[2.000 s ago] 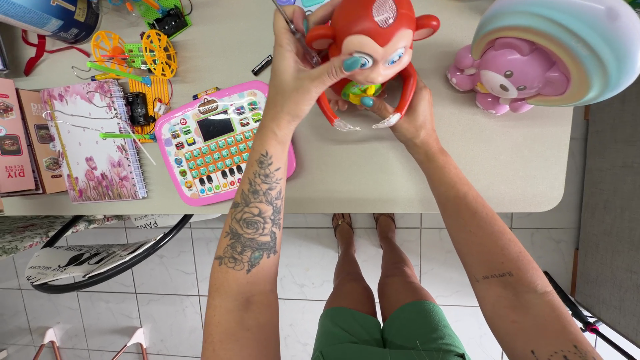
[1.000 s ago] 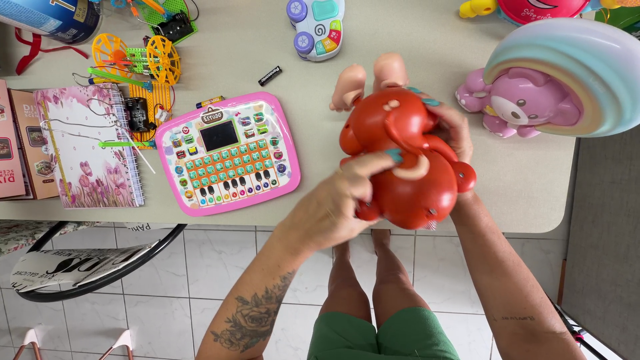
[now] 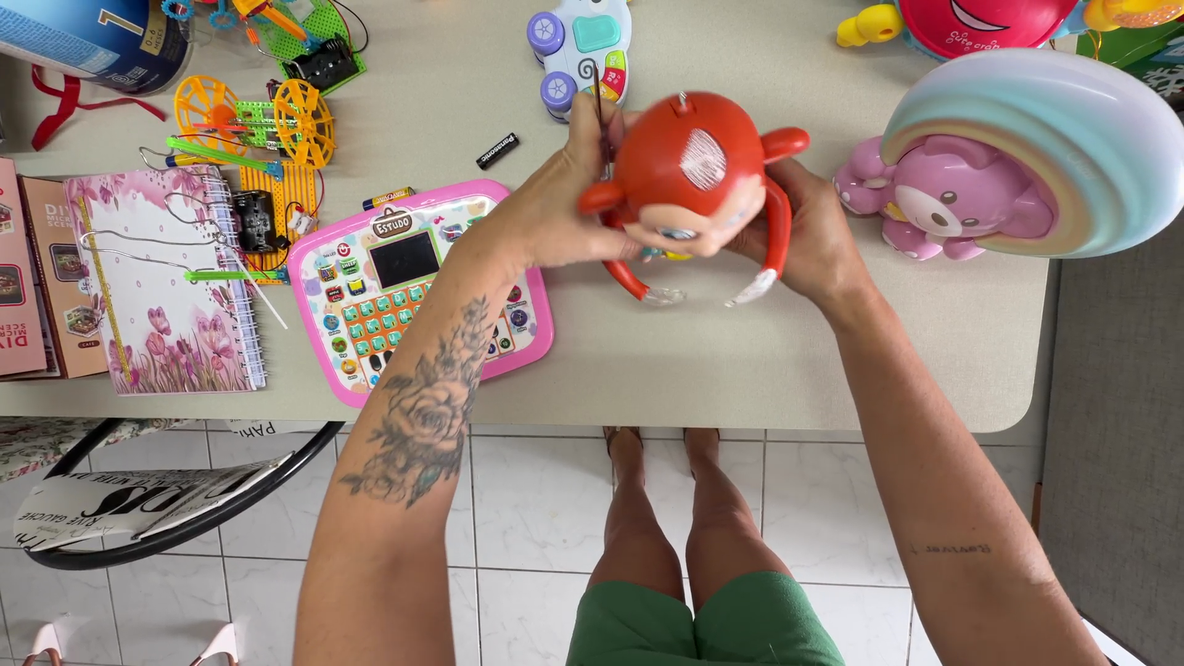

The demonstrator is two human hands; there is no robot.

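A red plastic monkey toy [image 3: 689, 153] is held over the table between both hands, its head toward the camera and its arms hanging toward the near edge. My left hand [image 3: 573, 199] grips its left side by the ear; a thin dark tool, perhaps a screwdriver, stands up between the fingers. My right hand [image 3: 809, 231] supports the toy from the right, behind its arm, fingers mostly hidden. Below my left forearm lies a pink toy laptop [image 3: 546, 328], partly covered. A black AA battery [image 3: 498, 151] lies left of the monkey.
A pink bear toy with a pastel rainbow [image 3: 962, 194] stands at the right. Behind are a toy with purple wheels [image 3: 592, 46] and a red toy [image 3: 985, 18]. On the left are a geared construction toy [image 3: 277, 125], a spiral notebook [image 3: 166, 305], boxes [image 3: 74, 268] and a large blue can [image 3: 102, 37].
The monkey was turned back side up one second ago, with my left fingers on its back; now its head and face are toward the camera again, and my hands grip its sides.
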